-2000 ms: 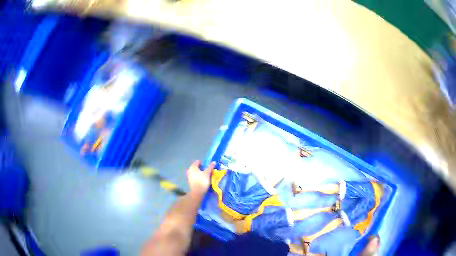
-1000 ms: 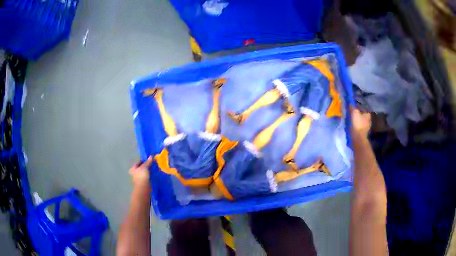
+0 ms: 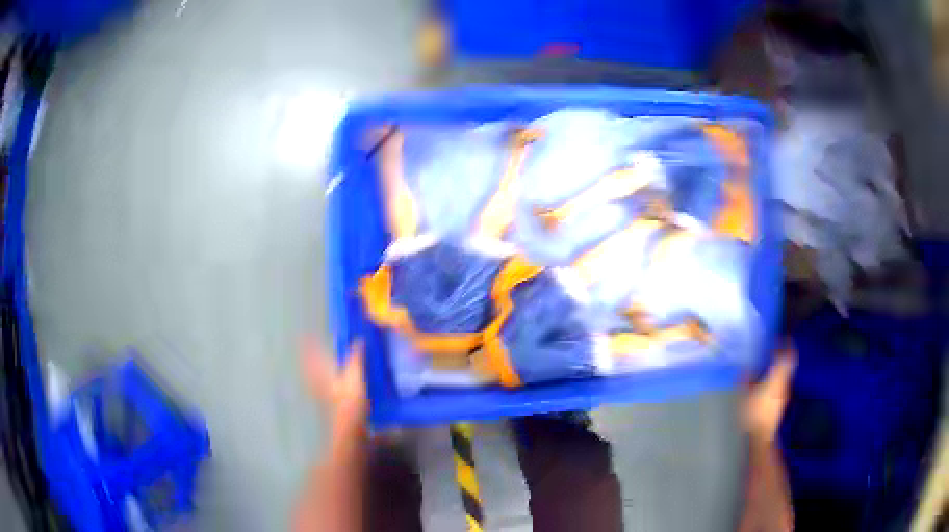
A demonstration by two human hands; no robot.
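A blue tote tray (image 3: 562, 403) with a pale liner is held level in front of me, above the floor. Several figure lower bodies lie in it, with blue shorts (image 3: 442, 286), tan legs (image 3: 504, 203) and yellow-orange sashes (image 3: 737, 185). My left hand (image 3: 341, 387) is at the tray's left side near the front corner. My right hand (image 3: 768, 395) is at the right side near the front corner. Both hands are blurred and their fingers are partly hidden by the tray. Glare washes out the right part of the contents.
Blue trays (image 3: 583, 31) stand beyond the held tray. A blue stool (image 3: 130, 447) is at the lower left. Whitish crumpled sheets (image 3: 841, 177) and a dark blue container (image 3: 864, 400) are at the right. Yellow-black tape (image 3: 467, 478) runs along the floor between my legs.
The bench and conveyor seen two seconds ago have left the view. Since one second ago, the held tray has shifted right and slightly up in view and turned straighter. Both hands still hold it.
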